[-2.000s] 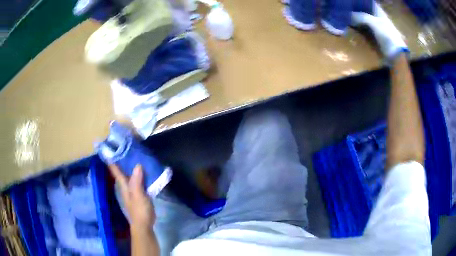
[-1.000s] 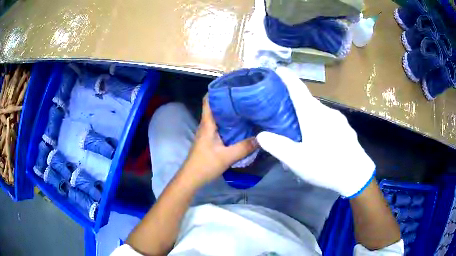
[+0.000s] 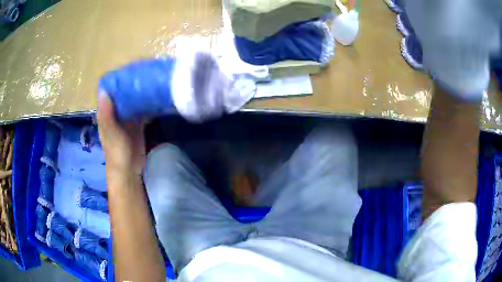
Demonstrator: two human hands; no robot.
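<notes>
My bare left hand (image 3: 118, 137) holds a blue denim boot (image 3: 140, 88) over the bench's front edge at the left. The boot lies sideways, its fluffy pale trim pointing right; it is blurred. My gloved right hand (image 3: 459, 47) is blurred at the upper right, over the waiting boots (image 3: 412, 50); its fingers are cut off or hidden, so its grip cannot be told. Another boot (image 3: 280, 44) lies between the cream press pad (image 3: 280, 21) and the pale press base (image 3: 300, 70).
A white glue bottle (image 3: 345, 27) stands right of the press. White cloth (image 3: 238, 91) and flat paper (image 3: 286, 86) lie before it on the brown bench (image 3: 363, 93). A blue crate (image 3: 36, 193) of boots is at lower left, beside one with tan sticks (image 3: 6, 198). Blue crates (image 3: 380, 231) stand at lower right.
My hands have parted. My left hand has carried the boot up and left and turned it sideways. My gloved right hand has left the boot and moved to the upper right. The view has shifted.
</notes>
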